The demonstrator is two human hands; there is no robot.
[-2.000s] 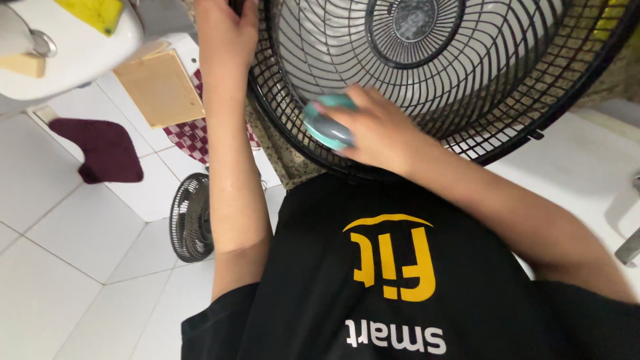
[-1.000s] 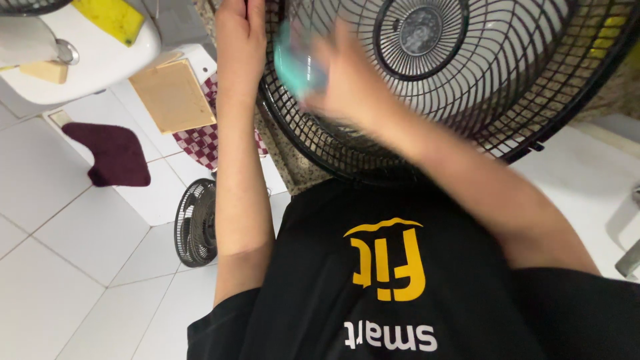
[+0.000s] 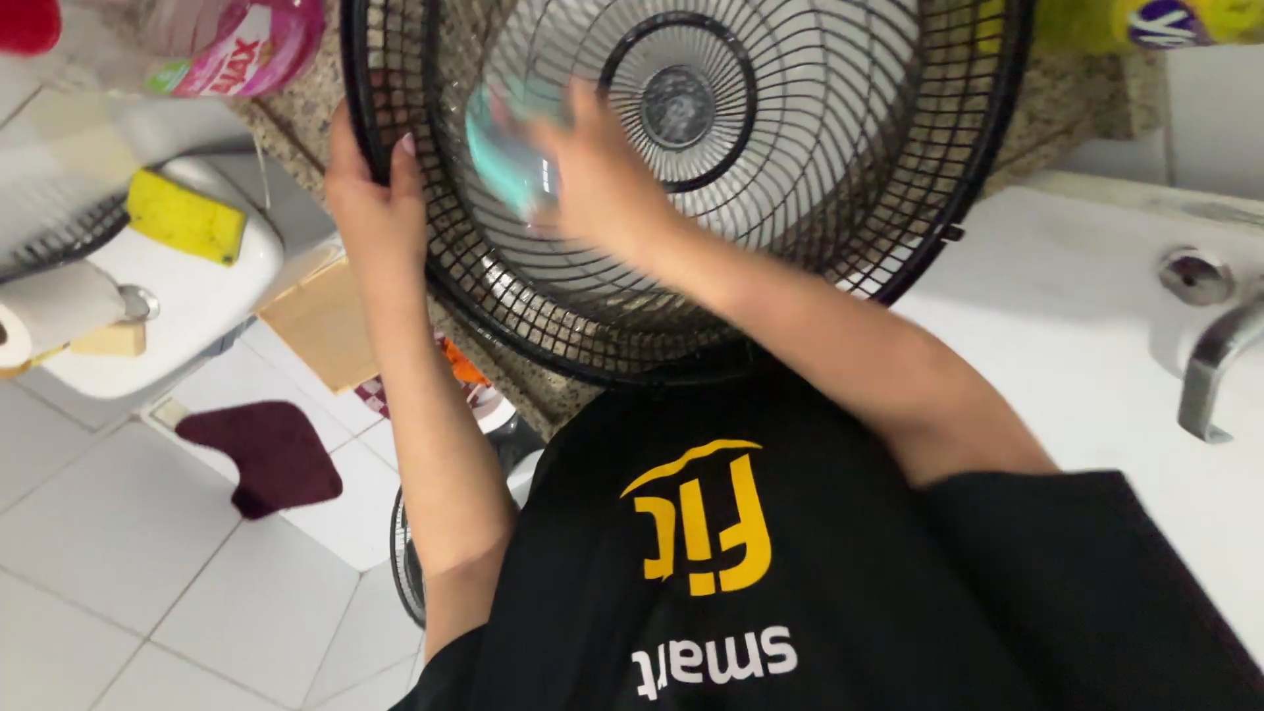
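Note:
A large round black wire fan grille lies over a speckled stone counter, against the front of my black shirt. My left hand is closed around its rim at the left, thumb on the near side. With my right hand I hold a teal and grey scrubbing brush against the wire mesh, left of the hub. Motion blurs the brush and my fingers, so the brush's underside is hidden. The mesh looks wet and shiny near its lower left part.
A pink cleaner bottle stands at upper left. Below it, a white surface bears a yellow sponge cloth and paper roll. A dark red mat and another fan part are lower. At right are a white sink and metal faucet.
My right hand has moved the brush over the mesh, from below the hub's left side up to beside the hub. My left hand stays on the rim. The view has shifted somewhat.

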